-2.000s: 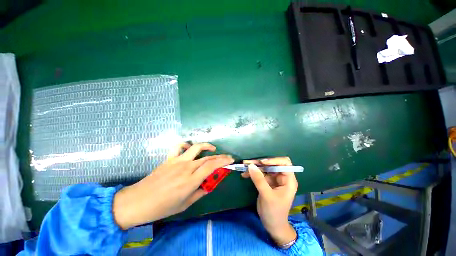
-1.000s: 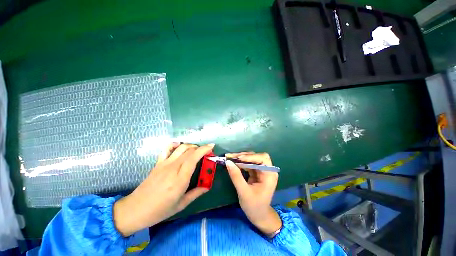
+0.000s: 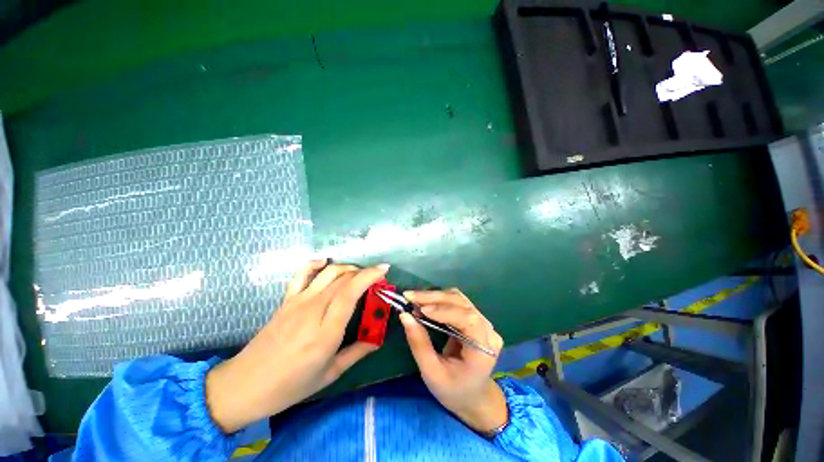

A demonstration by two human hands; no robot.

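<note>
My left hand (image 3: 303,338) holds a small red plastic housing (image 3: 374,318) between fingers and thumb, near the front edge of the green bench. The housing stands lengthwise and shows dark holes. My right hand (image 3: 454,347) grips slim tweezers (image 3: 443,327) like a pen, their tips on the upper part of the housing. Whether a small piece is at the tips cannot be told. A shiny clear-grey sheet with rows of tiny outlines (image 3: 172,244) lies flat on the left, partly behind my left hand.
A black compartment tray (image 3: 569,108) lies at the upper right, holding a thin dark stick (image 3: 614,68) and crumpled white paper (image 3: 689,76). White film (image 3: 14,307) is at the far left edge. A metal frame (image 3: 705,365) and an orange-yellow cable (image 3: 800,236) are at the right.
The housing has turned from slanted to nearly upright in my left hand. The tweezers have tilted, their rear end now lower, with the tips on the housing. The camera view has shifted slightly.
</note>
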